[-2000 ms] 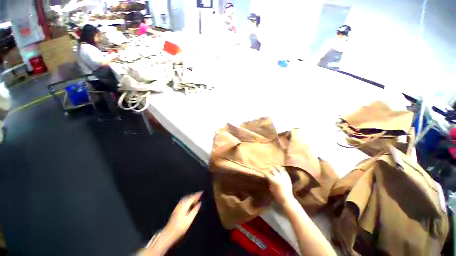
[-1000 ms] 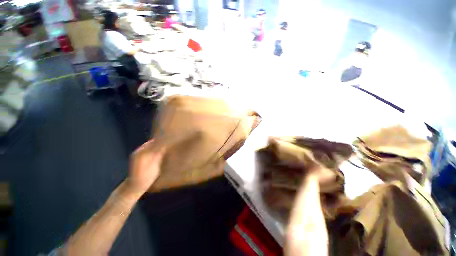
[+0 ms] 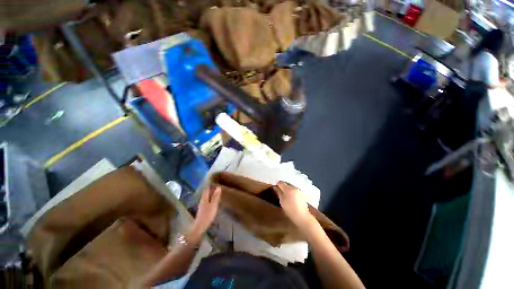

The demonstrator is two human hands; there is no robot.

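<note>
A brown bag body with a dark opening lies between my hands, below the lower arm of a blue press. My left hand is at its left end. My right hand holds its upper rim, with fingers at the opening. The white tube arm with yellowish tape points toward me, and the dark press head is above it. The bag is not around the tube. White backing sheets lie under and behind the bag.
A pile of larger brown bags lies on a pale board at left. Brown bags hang or stack behind the press. A white table runs along the right edge. A person and a blue bin are at upper right.
The view has turned from the white table to the blue press. The brown bag lifted off the table in my left hand is now, it seems, between both hands; my right hand has left the table pile.
</note>
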